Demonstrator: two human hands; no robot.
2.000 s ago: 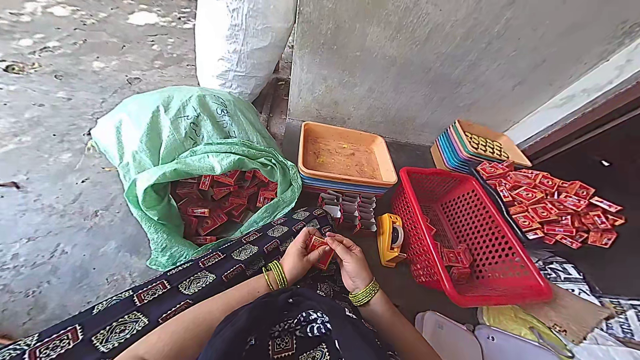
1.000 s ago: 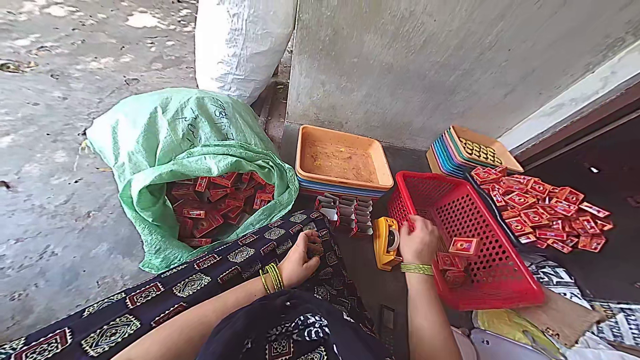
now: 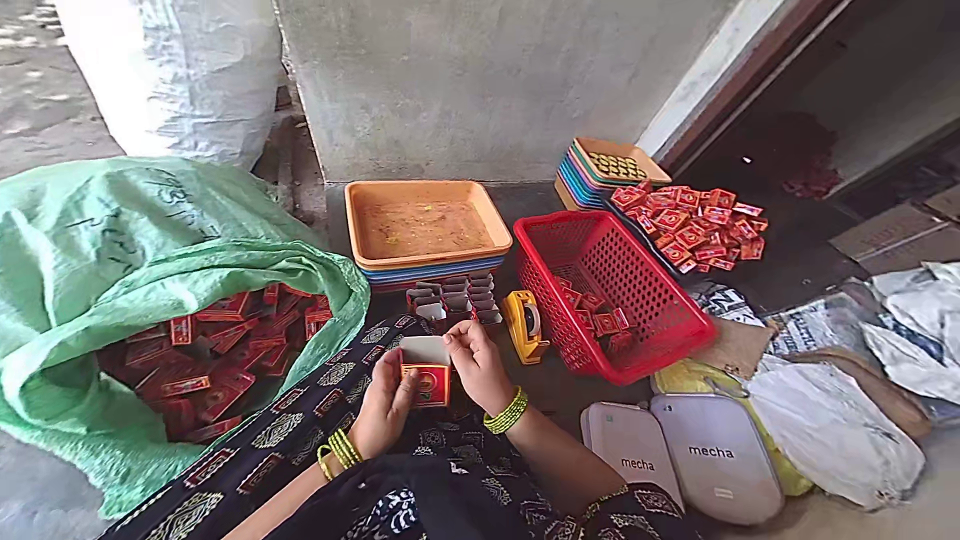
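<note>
My left hand (image 3: 386, 401) holds a small red cardboard box (image 3: 433, 386) with its flap raised, above my lap. At the flap's right edge, the fingertips of my right hand (image 3: 478, 364) pinch the pale cardboard. Just beyond my hands stand several small open-topped boxes (image 3: 456, 296) in rows. A yellow tape dispenser (image 3: 525, 328) lies to their right, against a red plastic basket (image 3: 615, 292) with some red boxes in its near-left part. At the left, a green woven sack (image 3: 150, 225) gapes open, full of red boxes (image 3: 225, 360).
Orange-topped stacked trays (image 3: 427, 225) stand by the wall. Another tray stack (image 3: 600, 176) holds small yellowish items, beside a heap of red boxes (image 3: 697, 225). A white sack (image 3: 180, 82) stands behind. Two grey flat cases (image 3: 716, 457) and plastic bags (image 3: 836, 427) lie at the right.
My right hand has left the red basket and come back to my left hand, which now holds a box with its flap up. The view has shifted to the right.
</note>
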